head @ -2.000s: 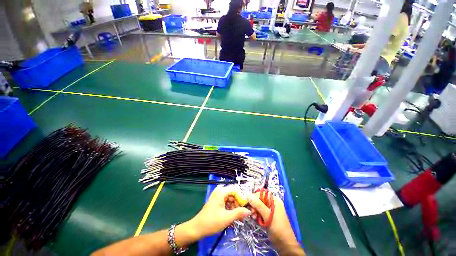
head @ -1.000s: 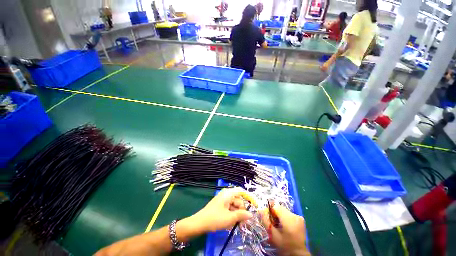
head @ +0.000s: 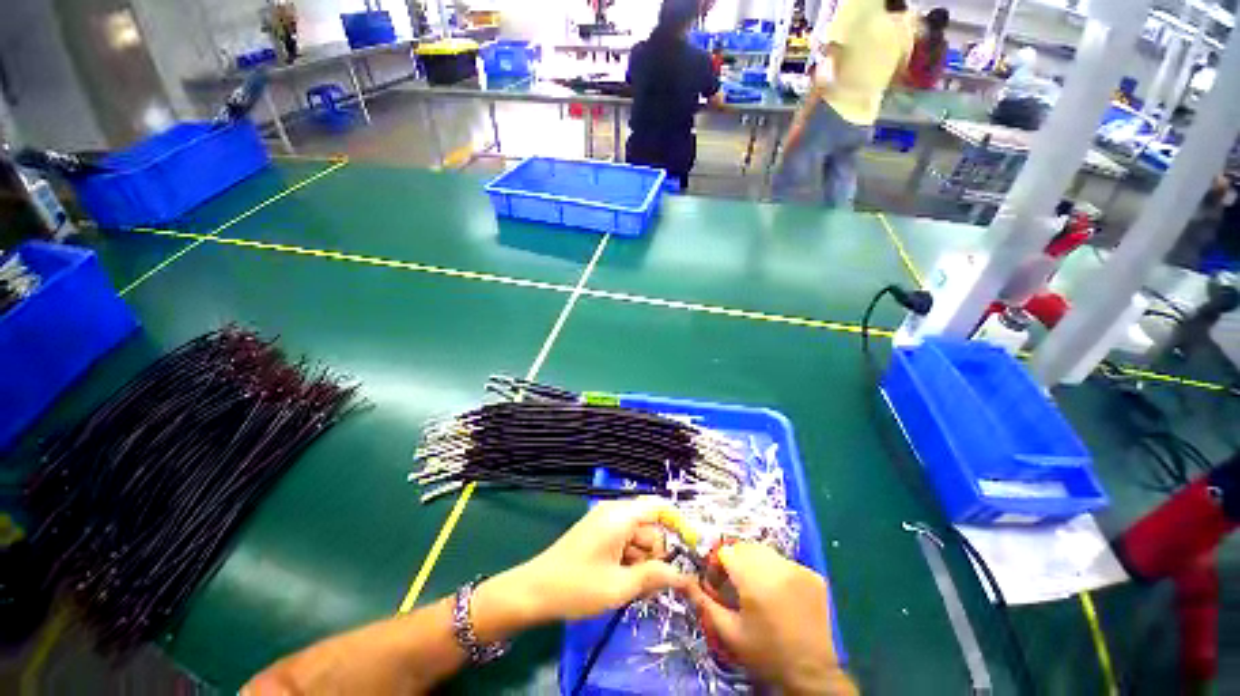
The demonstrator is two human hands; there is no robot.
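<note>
My left hand is shut on a black cable, whose lower length hangs over the blue scrap tray. A yellow patch shows at its fingertips. My right hand is shut on small cutters with red-orange handles, mostly hidden by the fingers. The tool's tip is close to the left fingertips; whether it touches the cable end cannot be told. Silvery-white shreds fill the tray. A bundle of black cables with pale tips lies across the tray's left edge.
A larger heap of dark cables lies at left. Blue bins stand at the left edge, far left and right. An empty blue tray is farther back. A red-and-black tool is at far right. People stand beyond the table.
The right hand and cutters have moved in against the left fingertips after being slightly apart a second ago. A person in yellow has walked leftward behind the table. The view has shifted slightly.
</note>
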